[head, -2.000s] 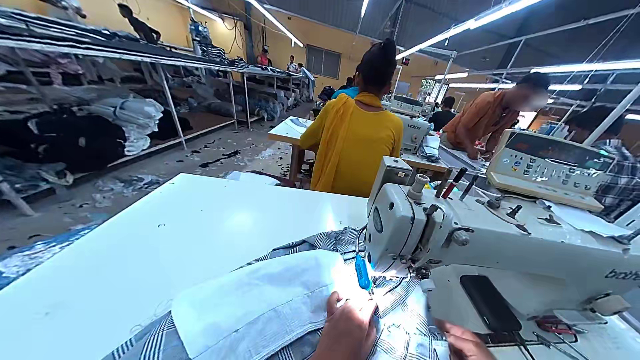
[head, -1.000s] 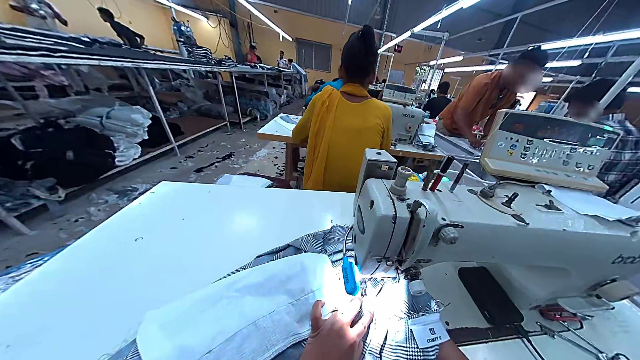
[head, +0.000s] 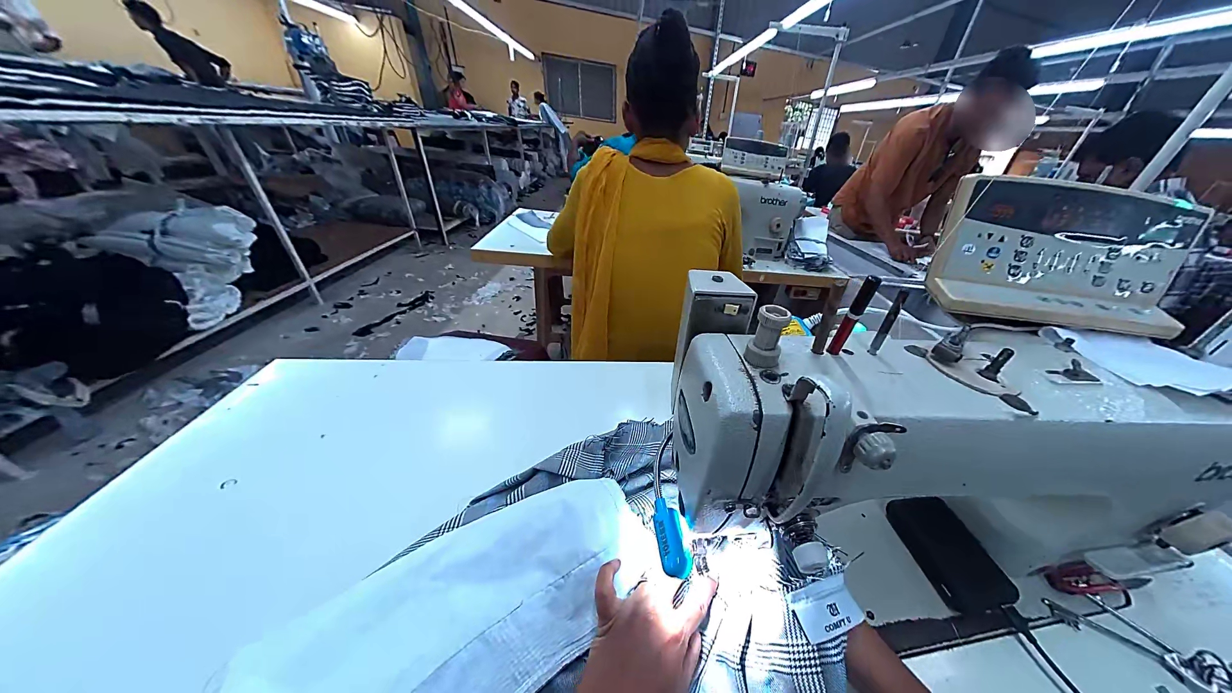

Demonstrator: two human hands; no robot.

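A checked grey garment (head: 616,452) with a broad white fabric piece (head: 500,587) lies under the head of a white Brother industrial sewing machine (head: 924,414). Just below the needle area, the fingers of my left hand (head: 650,626) are spread and press on the cloth beside a blue lamp (head: 671,539), whose light washes out the cloth there. My right hand (head: 881,664) is at the lower right, mostly beneath the checked cloth; its fingers are hidden. A white label (head: 826,608) with writing lies on the cloth above it.
A black phone (head: 951,553) with a cable lies under the machine arm, near metal thread snips or scissors (head: 1121,626). The white tabletop (head: 385,462) extends left. A person in yellow (head: 664,241) sits ahead; another in orange (head: 895,164) leans at right. Shelving with fabric bundles (head: 183,250) stands left.
The white piece and checked cloth have shifted under the machine. My right hand, with fingers visible two seconds ago, is now mostly covered by the cloth. The label has come into sight.
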